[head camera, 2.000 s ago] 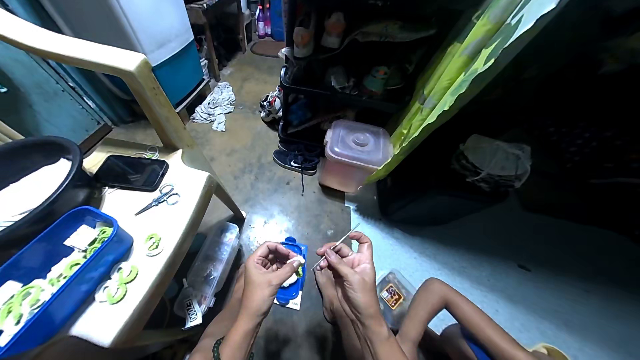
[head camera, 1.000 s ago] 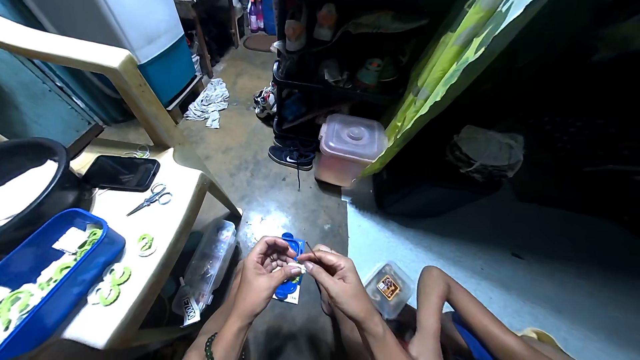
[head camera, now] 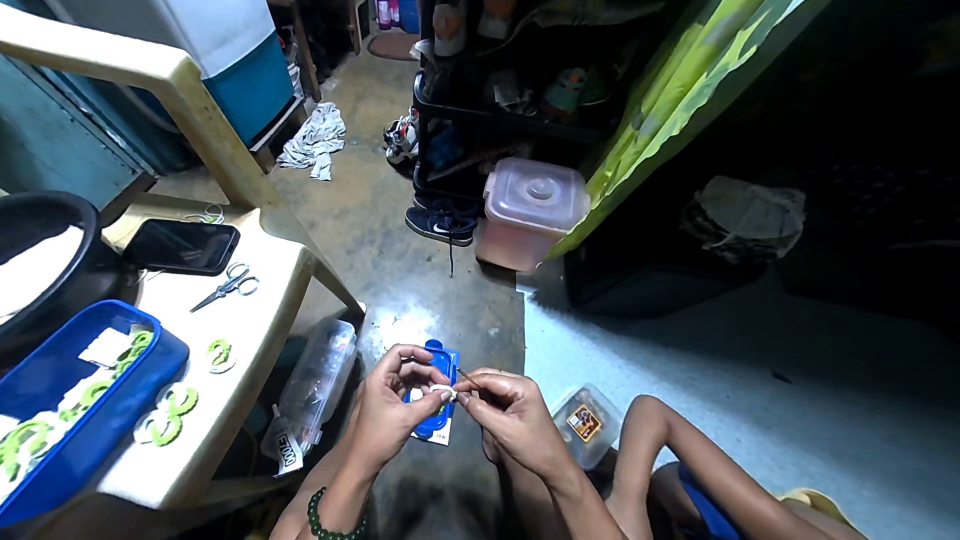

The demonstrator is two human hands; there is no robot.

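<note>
My left hand [head camera: 390, 409] pinches a small white crocheted piece [head camera: 444, 392] between thumb and fingers. Against that piece, my right hand [head camera: 517, 420] grips a thin hook-like tool [head camera: 466, 376], its shaft slanting up to the left. Below both hands lies a blue plastic lid [head camera: 426, 431] with something green and white on it, partly hidden by my fingers. On the plastic chair at left are small scissors [head camera: 229, 286], green and white crocheted rings [head camera: 166, 414] and a blue plastic container [head camera: 171, 352] holding more such pieces.
A black phone [head camera: 182, 246] and a black basin [head camera: 94, 225] rest on the chair [head camera: 255, 330]. Clear plastic boxes stand on the floor at left [head camera: 322, 375] and right [head camera: 589, 442]. Farther off are a pink lidded bin [head camera: 534, 202] and dark sneakers [head camera: 442, 223]. Another person's bent arm [head camera: 697, 450] is at right.
My right hand has come in toward my left, and the tool now meets the white piece. Two seconds ago the hands were farther apart, with the right one turned more palm up.
</note>
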